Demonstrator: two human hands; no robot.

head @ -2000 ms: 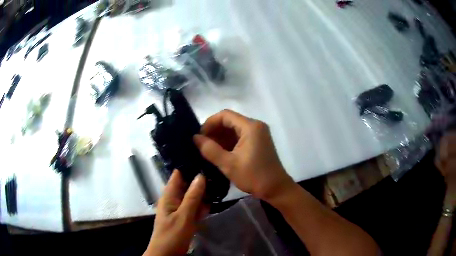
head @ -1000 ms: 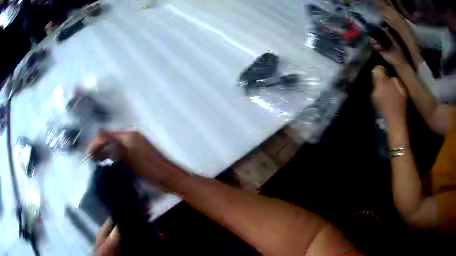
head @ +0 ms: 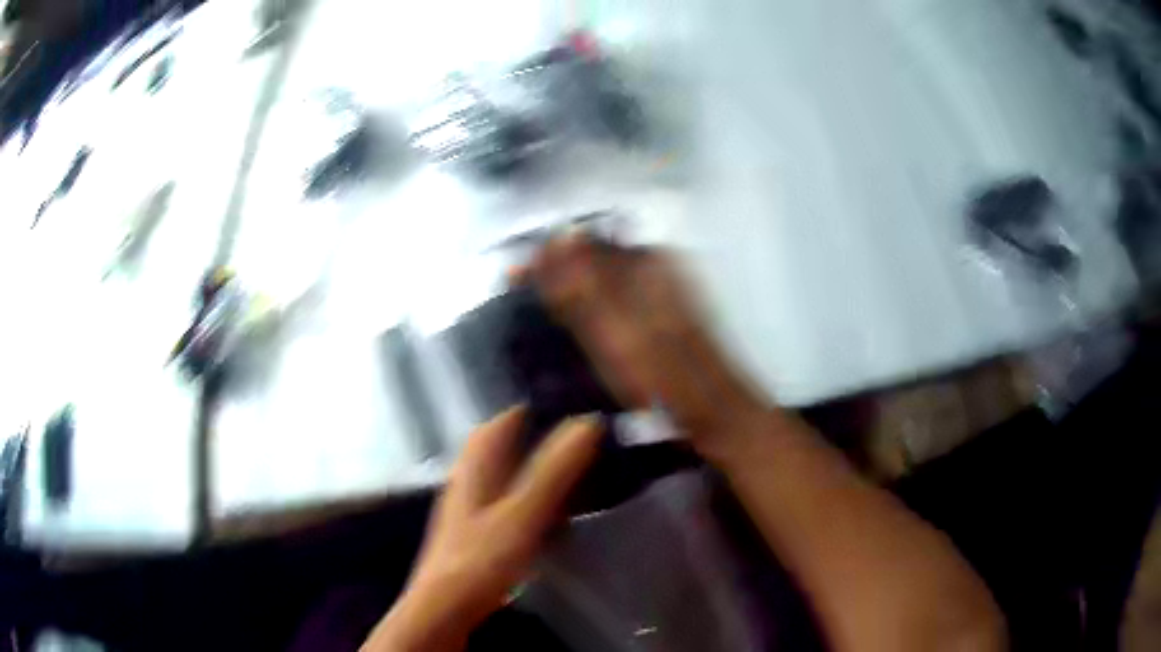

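The frame is strongly blurred. A black cable bundle [head: 541,357] is between my two hands at the table's front edge. My left hand [head: 516,490] holds its lower end, thumb and fingers around it. My right hand [head: 618,312] is at its upper end, fingers bent over it; their exact grip is blurred. A clear plastic bag [head: 649,560] lies below my hands, under the table edge. A dark tube [head: 414,389] lies just left of the bundle.
Bagged black sets, one with a red part [head: 582,46], lie behind my hands. A bagged black piece [head: 1019,223] lies at the right. A multicolour wire bundle [head: 210,325] lies near the table gap [head: 236,204] at the left.
Since one second ago the view has swung back left. My left hand is in fuller view at the bundle's lower end. The other people's arms at the right have mostly left the picture.
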